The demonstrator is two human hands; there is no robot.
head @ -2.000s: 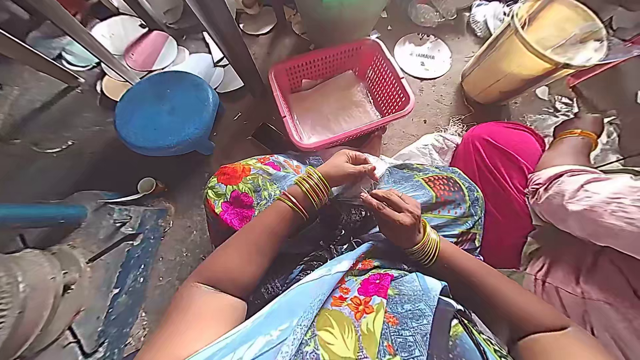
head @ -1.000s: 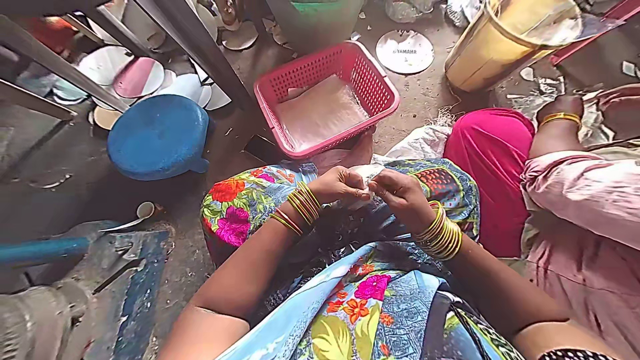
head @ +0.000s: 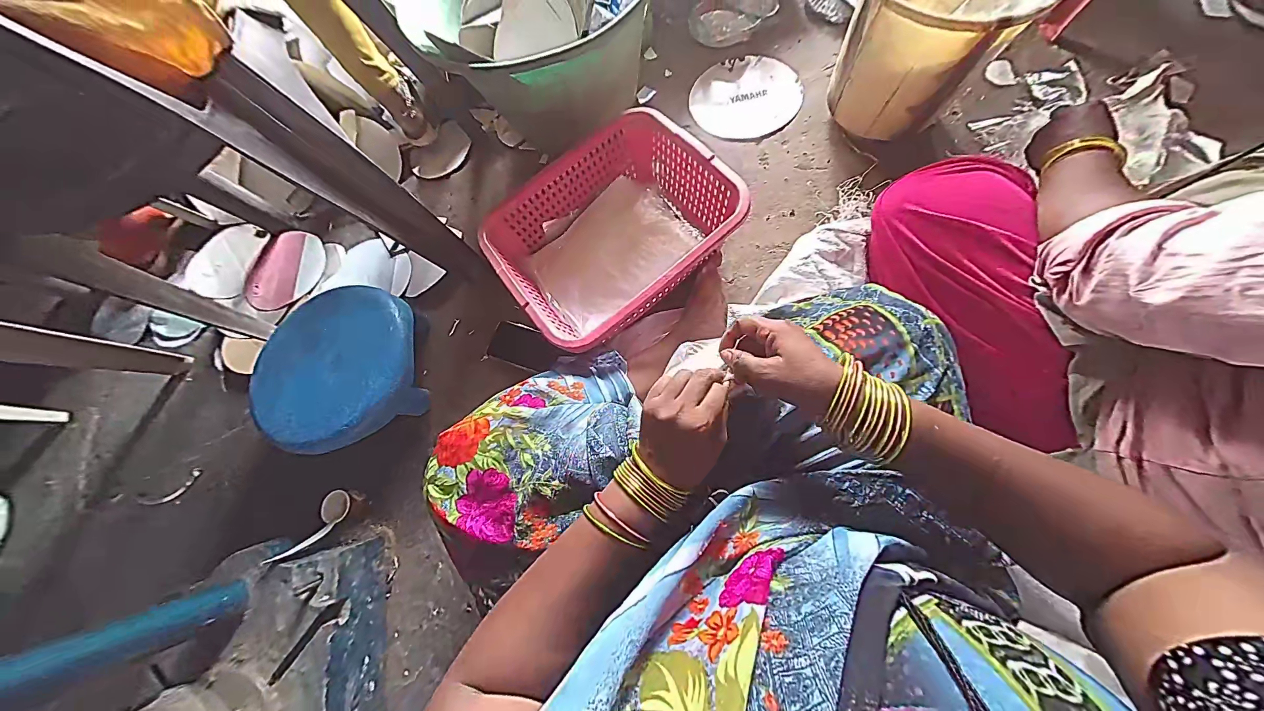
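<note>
Over my lap, my left hand (head: 683,423) grips a small white piece of thin material (head: 694,356) between thumb and fingers. My right hand (head: 780,363) is close against it on the right, its thumb and forefinger pinched together at the edge of the same white piece. The fingers hide most of that piece, so what it is cannot be told. Just beyond my hands is a pink perforated plastic basket (head: 729,170), with flat, pale, thin sheets (head: 617,252) lying inside.
A round blue stool (head: 334,370) stands left of the basket beside metal legs. Cut discs (head: 227,262) lie behind it. A green tub (head: 583,89), a white disc (head: 747,97) and a yellowish bucket (head: 889,74) are beyond. Another person (head: 1165,286) sits close on the right.
My hands, which were close together at the white piece, now sit with the right one slightly farther forward and its fingers raised. The view has shifted, showing more of the green tub.
</note>
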